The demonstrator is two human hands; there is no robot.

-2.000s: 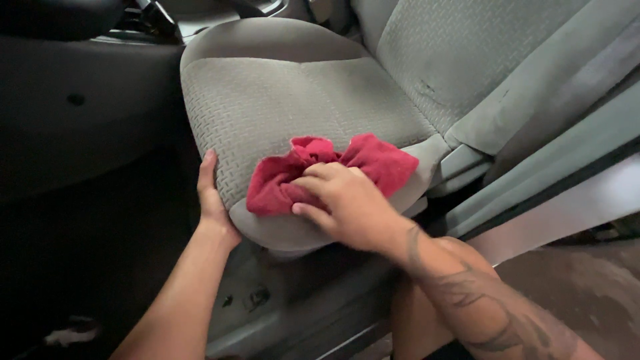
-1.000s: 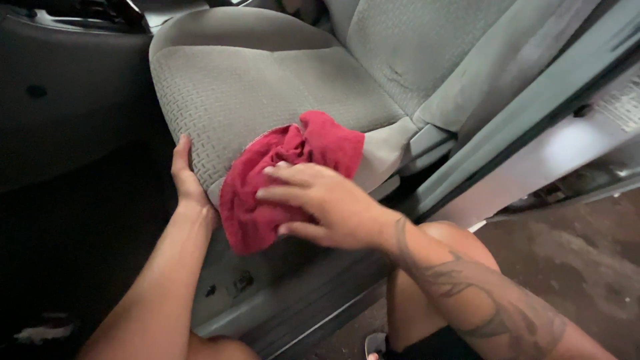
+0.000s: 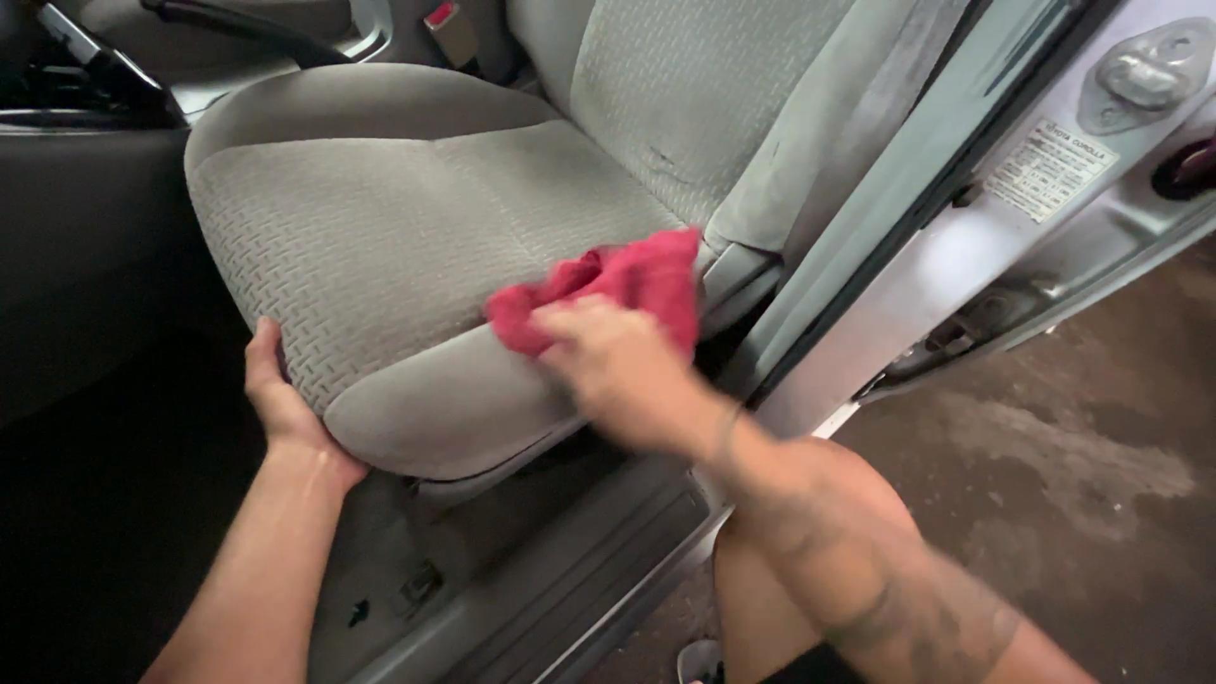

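A grey fabric car seat cushion fills the middle of the head view, its backrest rising behind. My right hand, blurred, presses a crumpled red cloth on the cushion's outer side bolster, near the backrest. Some of the fingers are hidden in the cloth. At the front corner of the cushion, my left hand is against the edge, thumb up along the front and the other fingers hidden beneath.
A door sill runs below the seat. The metal door pillar with a striker and a printed label stands at right. A handbrake lever and a red-buttoned seat belt buckle are beyond the cushion.
My right hand has moved the red cloth from the cushion's front corner back along the side bolster towards the backrest. My left hand stays at the front edge.
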